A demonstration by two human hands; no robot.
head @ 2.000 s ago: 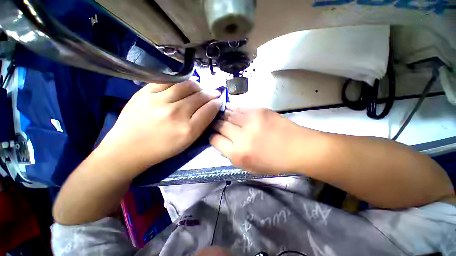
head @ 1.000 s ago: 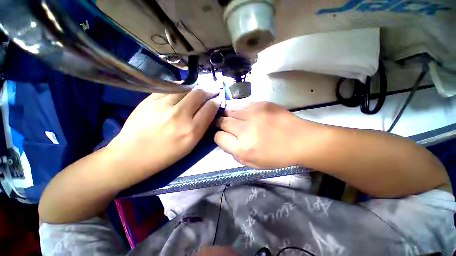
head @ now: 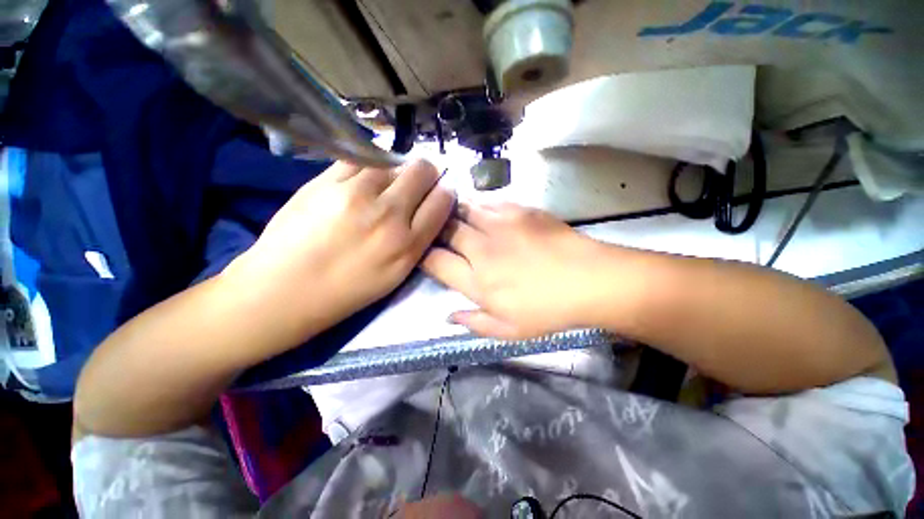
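Observation:
A navy garment point(head: 172, 193) lies at the left of the sewing machine point(head: 648, 112) and runs under my left hand. My left hand point(head: 350, 238) rests palm down on the cloth, its fingertips close to the bright needle area, pinching the cloth edge. My right hand point(head: 512, 269) is beside it, fingertips at the same edge, thumb apart and lower on the white table. The presser foot and needle are lost in glare. The cloth between the fingertips is mostly hidden by the fingers.
A white cloth pad point(head: 648, 114) hangs on the machine. Black scissor-like loops point(head: 721, 193) lie on the bed at the right. A measuring tape point(head: 456, 355) runs along the table's front edge. A curved metal arm point(head: 243, 76) crosses the upper left. A pink-edged crate point(head: 241, 441) is below left.
The view has shifted slightly. The white and blue piece seen between my fingertips no longer shows. My right thumb has spread away from the fingers. The navy cloth at the left has shifted.

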